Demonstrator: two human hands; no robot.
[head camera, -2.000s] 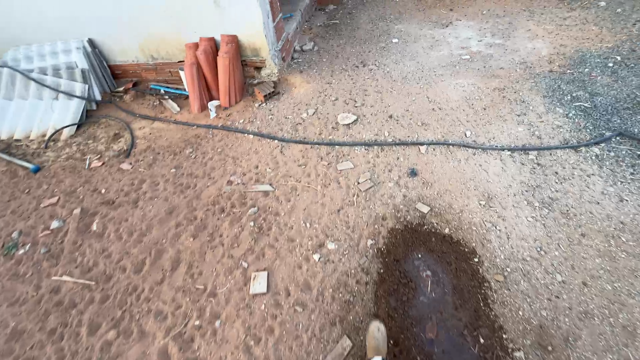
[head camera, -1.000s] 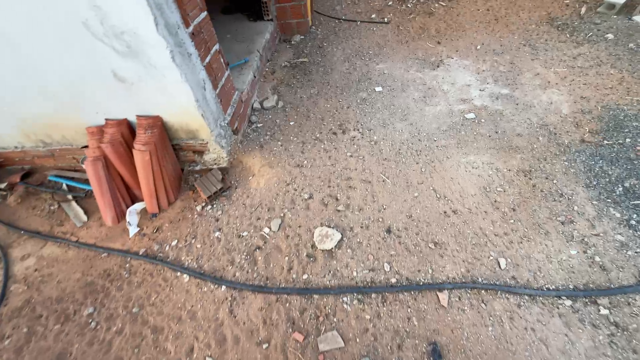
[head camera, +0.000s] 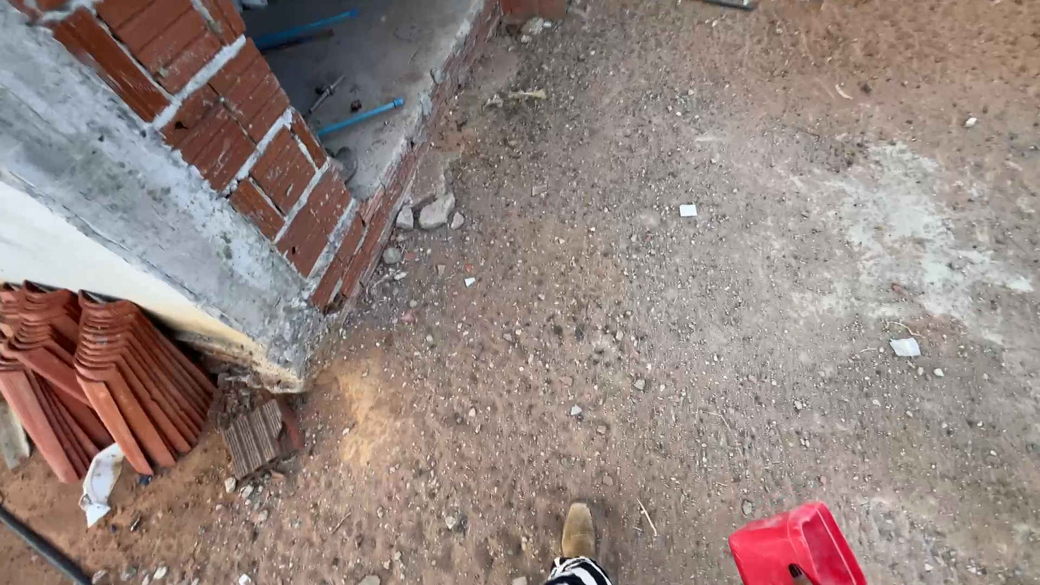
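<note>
A red plastic container (head camera: 792, 540) enters at the bottom right, cut off by the frame's edge. In its dark opening shows a small brown patch that looks like a fingertip of my right hand (head camera: 799, 577); the rest of that hand is hidden or out of frame. My left hand is not in view. My tan boot (head camera: 578, 530) and a black-and-white striped trouser leg (head camera: 578, 571) show at the bottom middle, left of the container.
Stacked clay roof tiles (head camera: 134, 378) lean at the left by the corner of a brick wall (head camera: 280, 166). Blue pipes (head camera: 360, 116) lie on the concrete floor inside. Broken stones (head camera: 437, 211) sit by the sill; a black hose (head camera: 41, 544) crosses the lower left corner.
The view has moved forward to the wall corner. The red container has come into view at the bottom right; the puddle seen two seconds ago is out of frame.
</note>
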